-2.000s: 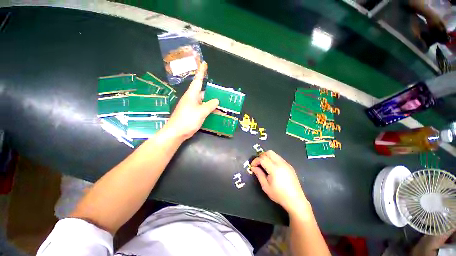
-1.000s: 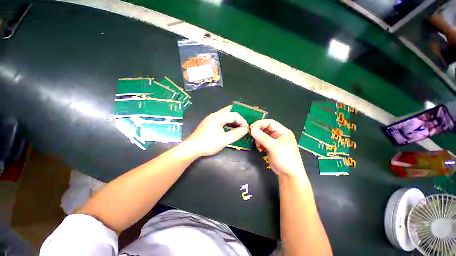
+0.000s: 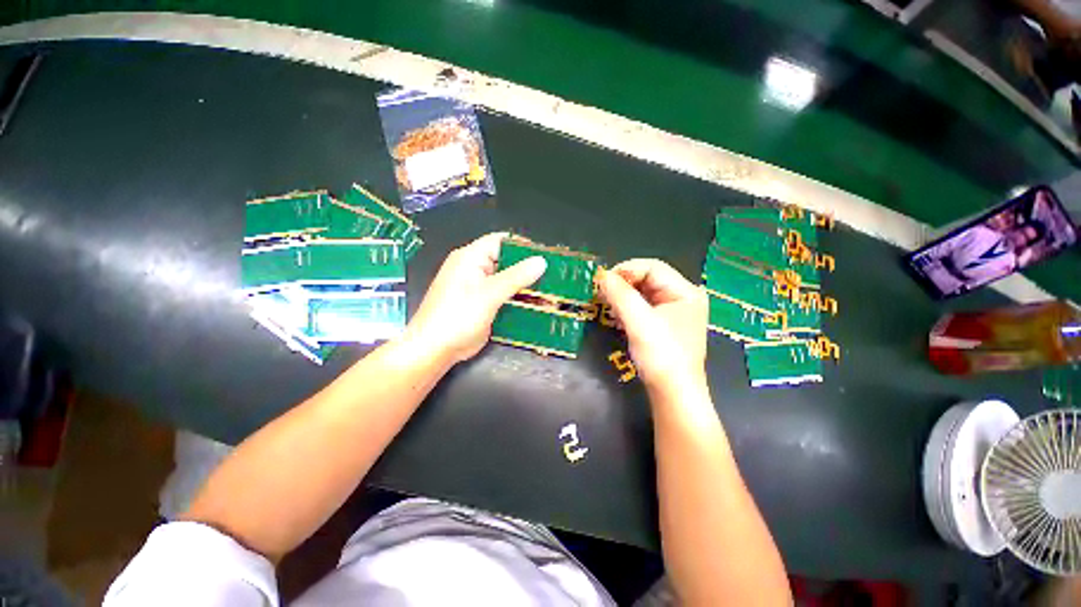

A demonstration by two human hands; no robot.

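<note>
A green circuit board panel (image 3: 539,323) of two sections lies on the bench in front of me. My left hand (image 3: 465,296) grips its left part, thumb on the upper section. My right hand (image 3: 659,318) pinches a small orange flex circuit (image 3: 601,285) at the panel's upper right edge; the fingers partly hide it. A loose flex circuit (image 3: 621,365) lies below the right fingers, and a whitish one (image 3: 573,443) lies nearer me. Bare boards (image 3: 322,262) overlap at left. Fitted boards (image 3: 765,275) with orange hooks along their right edge lie at right.
A zip bag of flex circuits (image 3: 436,152) lies near the pale belt rail (image 3: 569,116). At right are a lit smartphone (image 3: 993,241), a red-orange bottle (image 3: 996,338) and a white fan (image 3: 1053,491). A green conveyor (image 3: 664,71) runs beyond the rail.
Both hands came together at the panel. My right hand picked up a loose flex circuit and brought it to the board edge. Since one second ago my left hand has shifted left, showing more of the panel.
</note>
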